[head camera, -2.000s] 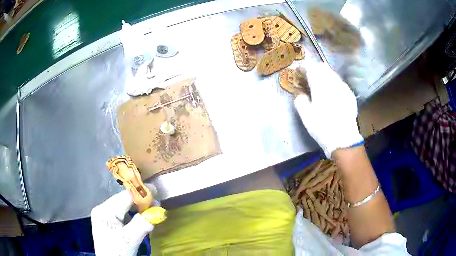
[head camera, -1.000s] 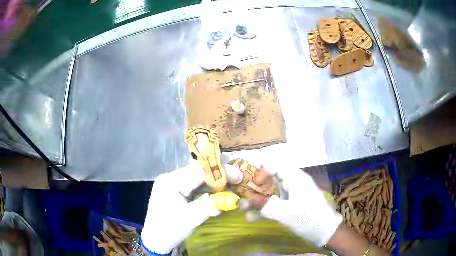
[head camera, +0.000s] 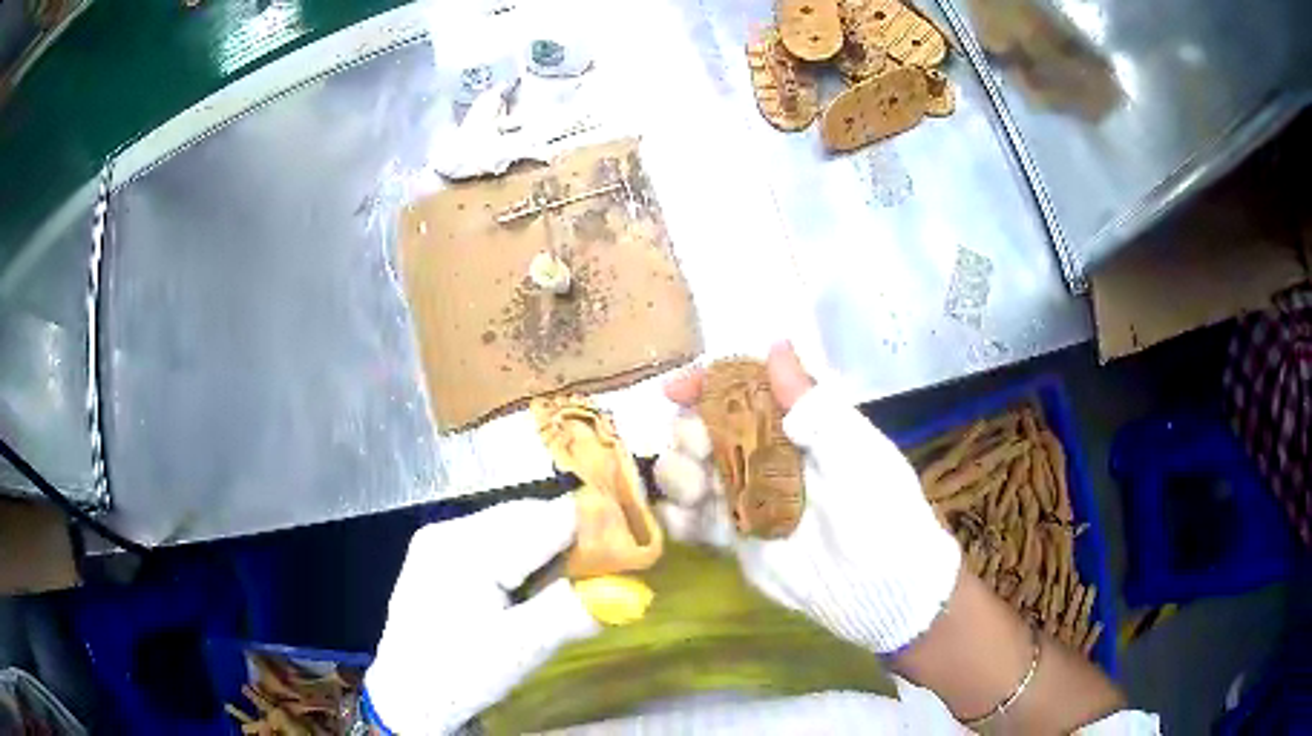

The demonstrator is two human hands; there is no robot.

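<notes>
My gloved left hand [head camera: 482, 597] holds a tan foot piece [head camera: 602, 482] upright over the lap, toe end up, with a recess showing near its lower end. A yellow cover [head camera: 615, 598] shows at the left thumb. My gloved right hand [head camera: 849, 532], with bare fingertips, holds a brown sandal sole [head camera: 750, 446] just to the right of the foot piece. The sole's face shows carved shapes and ridges. The two pieces are apart. Some left fingertips lie between them, near the sole's left edge.
A cardboard mat [head camera: 461, 324] bears a small whitish pot [head camera: 550, 273] and a thin stick [head camera: 554, 206]. Behind it lies a white rag [head camera: 489, 137]. Several soles [head camera: 881, 108] are piled at the back right. A blue crate of tan legs [head camera: 1007, 518] stands at the right, another crate lower left.
My right hand brought a sole from the pile to beside the foot piece. Since one second ago, the sole has been turned upright and its carved face shows. The view has shifted.
</notes>
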